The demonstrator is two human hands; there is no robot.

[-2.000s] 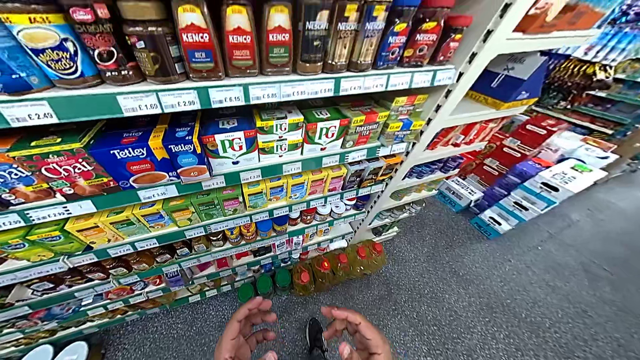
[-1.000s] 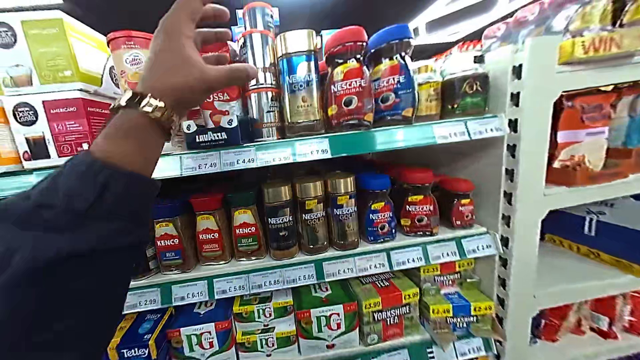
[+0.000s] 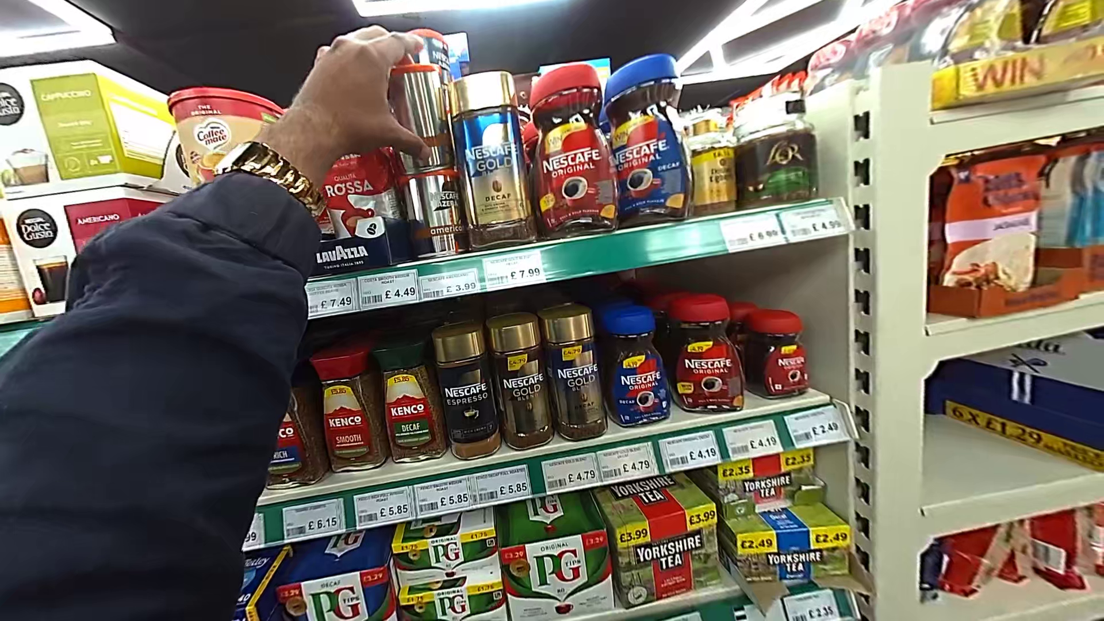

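Observation:
My left hand [image 3: 354, 99], with a gold watch on its wrist and a dark sleeve, reaches to the top shelf. Its thumb and fingers are spread about a silver coffee tin [image 3: 421, 112] with a red lid, which stands on a like tin [image 3: 434, 211]. Whether the fingers press on it I cannot tell. Just right of the tins is a Nescafé Gold Decaf jar [image 3: 493, 159], then red-lidded [image 3: 573, 151] and blue-lidded [image 3: 649, 138] Nescafé jars. Behind and below the hand is a red Lavazza coffee pack [image 3: 360, 203]. My right hand is out of view.
On the shelf below stand Kenco jars [image 3: 348, 410] and smaller Nescafé jars [image 3: 522, 379]. Tea boxes [image 3: 556, 556] fill the level under that. Dolce Gusto boxes [image 3: 95, 129] and a Coffee-mate tub [image 3: 216, 121] are at left. A white shelf upright [image 3: 897, 345] stands at right.
The view has risen from the lower shelves to the top one. Both hands were low and apart at first; my left hand then rose and has now come down to the stacked tins.

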